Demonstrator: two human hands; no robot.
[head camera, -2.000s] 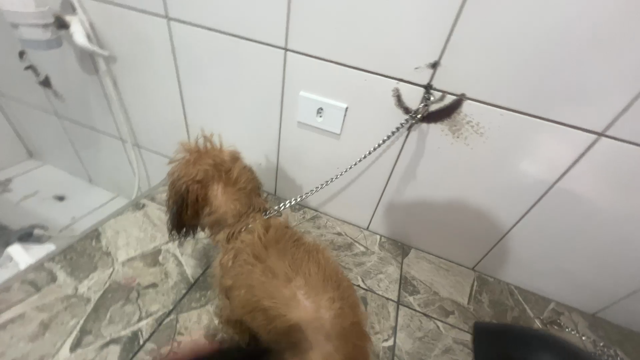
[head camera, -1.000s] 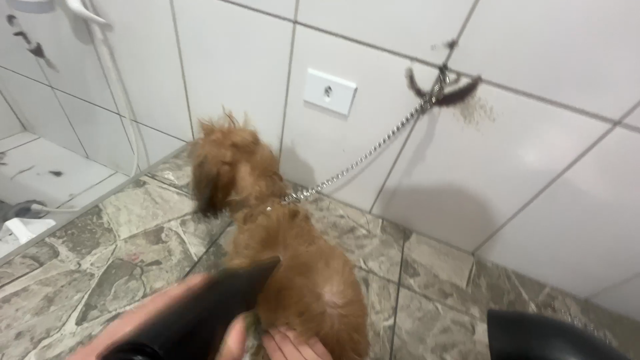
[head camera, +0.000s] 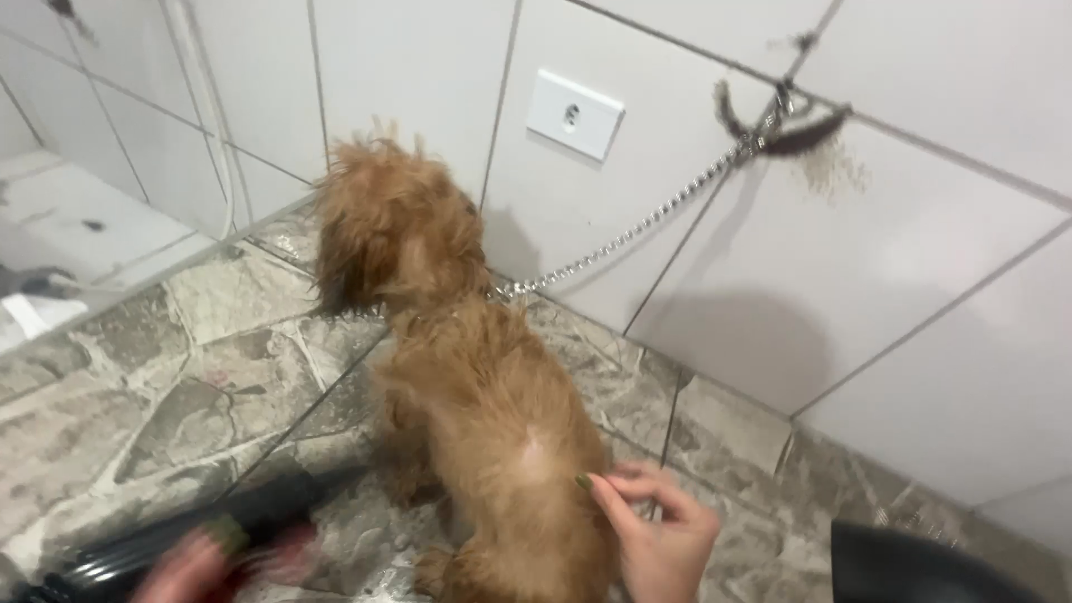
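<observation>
A small dog with curly reddish-brown fur (head camera: 502, 419) stands on the stone-patterned surface, facing away, its head toward the wall corner. A metal chain (head camera: 636, 226) runs from its neck up to a dark holder (head camera: 796, 138) on the tiled wall. At lower left, my left hand (head camera: 226, 553), blurred, is around a black dryer hose with a tapered nozzle (head camera: 276, 498), whose tip is beside the dog's left flank. My right hand (head camera: 653, 519) is at the dog's right flank, thumb and forefinger close together against the coat; whether fur is pinched between them is unclear.
White wall tiles (head camera: 921, 293) rise behind and right of the dog, with a power outlet (head camera: 576, 115). A black curved object (head camera: 913, 565) stands at lower right. A pale hose (head camera: 213, 126) hangs at left, above a lower white floor (head camera: 92, 226).
The black nozzle has moved left, off the dog's back, with my left hand. My right hand has shifted from the lower back to the right flank.
</observation>
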